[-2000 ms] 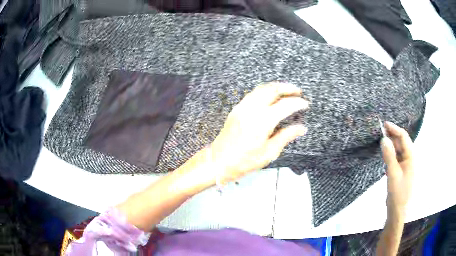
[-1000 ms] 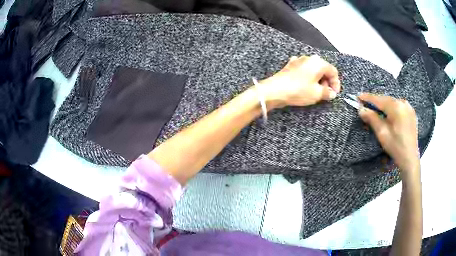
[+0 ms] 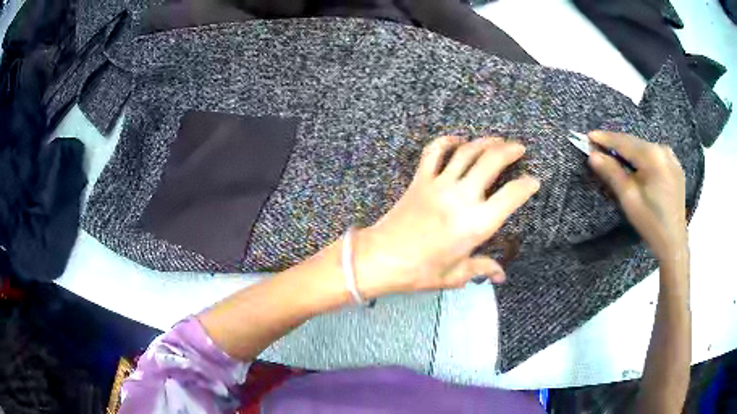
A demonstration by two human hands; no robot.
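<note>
A speckled black-and-white tweed coat lies spread across the white table, with a plain dark square, perhaps a patch pocket, on its left part. My left hand lies spread, palm down, over the coat's lower middle, fingers apart, with nothing seen in it. My right hand holds small thread snips with a dark body over the coat's right part, the silver blades pointing left. A pointed speckled flap hangs toward the table's near edge. Any thread is too fine to see.
Dark cloth and more speckled pieces lie along the far side. A navy garment heap is at the left. The white table has a curved near edge. An orange-yellow seat edge shows at the lower left.
My left hand has moved down and left from near the snips and its fingers have spread. My right hand, with the snips, has shifted slightly right and up.
</note>
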